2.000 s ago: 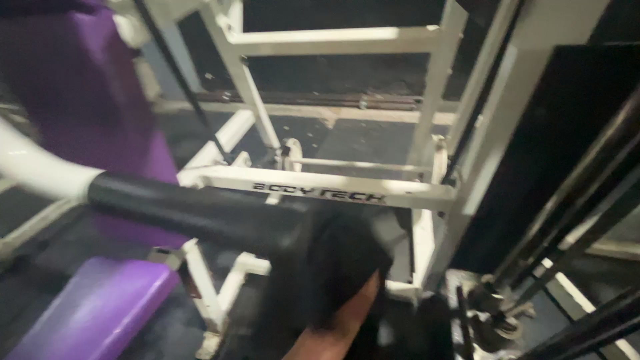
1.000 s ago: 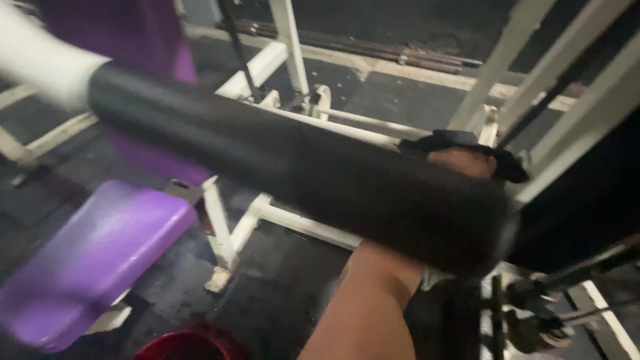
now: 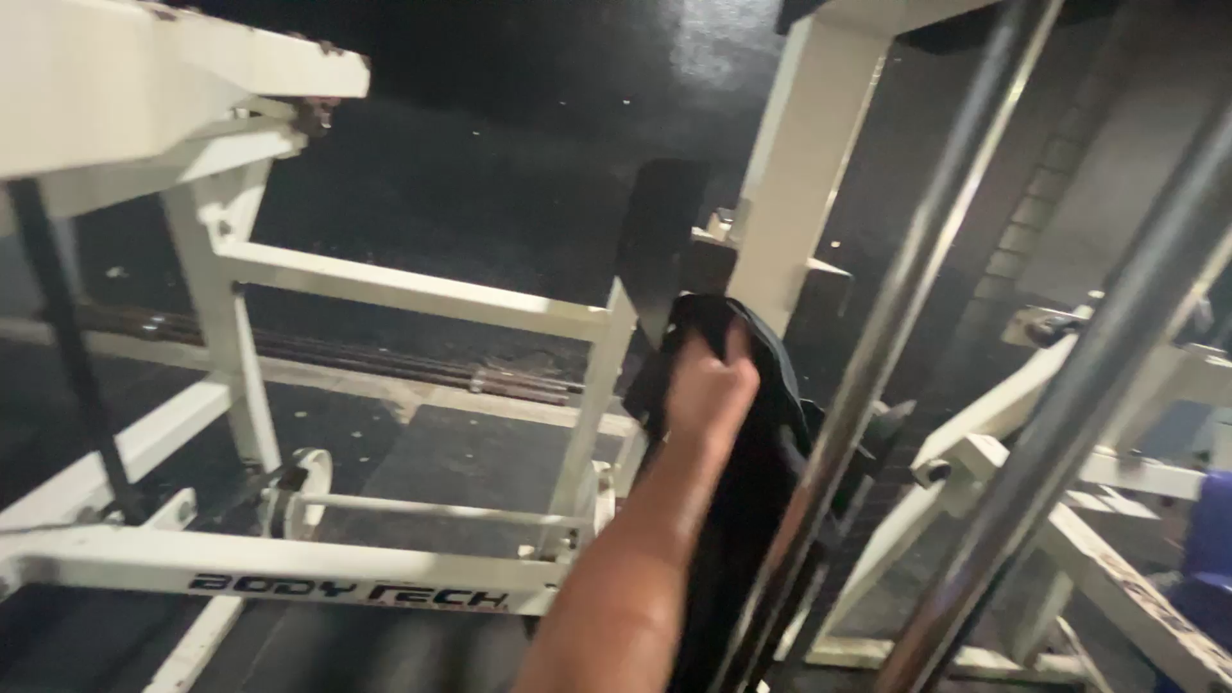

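My left hand (image 3: 710, 385) reaches up from the bottom middle, blurred, with its fingers closed on the upper part of a black cloth (image 3: 741, 539). The cloth hangs down beside the forearm, against the upright frame post (image 3: 804, 164) of a white weight machine. Part of the fingers is hidden in the dark folds. My right hand is out of view.
Steel guide rods (image 3: 900, 279) slant up close on the right. A white lower crossbar (image 3: 318, 573) with the Body Tech name runs across the left. Barbells (image 3: 385, 361) lie along the wall behind. Another white machine (image 3: 1107, 568) stands at the right.
The padded black bar and the purple seat on the left have left the view as it swung. The left hand, behind the padded bar a second ago, now shows plainly on the cloth.
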